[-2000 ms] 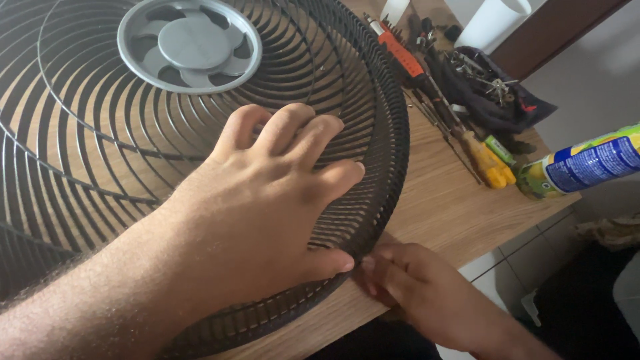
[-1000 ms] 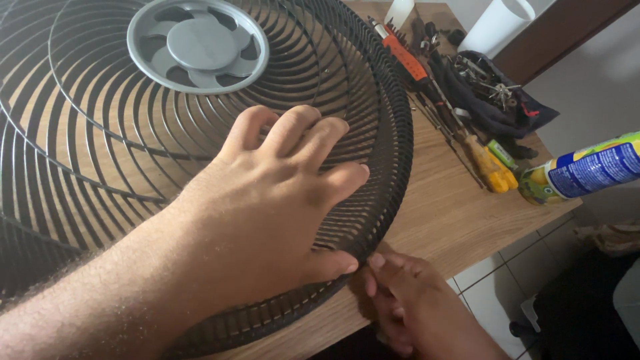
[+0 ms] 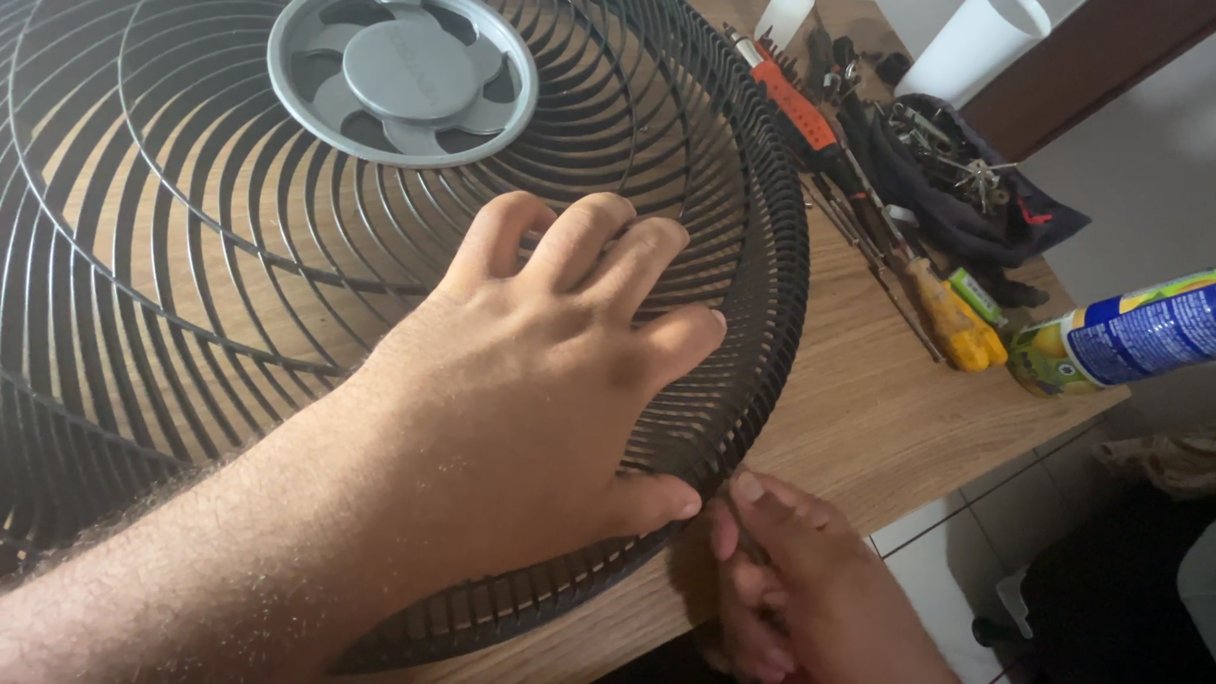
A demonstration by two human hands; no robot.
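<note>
A round black fan grille (image 3: 313, 275) with curved ribs and a grey center badge (image 3: 413, 71) fills the left and middle of the view. My left hand (image 3: 551, 323) lies over its front, fingers bent against the ribs and thumb near the outer rim. Just below and right of that thumb, my right hand (image 3: 788, 570) is at the rim's lower right edge. Its thumb and fingers pinch a thin dark object, mostly hidden by the fingers, whose kind I cannot tell.
On the wooden tabletop (image 3: 855, 418) lie an orange-and-black tool (image 3: 796, 106), a yellow-handled tool (image 3: 955, 318) and thin metal rods. Beyond are a dark cloth pouch (image 3: 978, 228) of metal parts, a white cylinder (image 3: 974, 47) and a printed can (image 3: 1121, 332) at the table's edge.
My right hand has turned at the rim, its fingers now lower beneath the thumb than two seconds ago. My left hand keeps its place on the grille.
</note>
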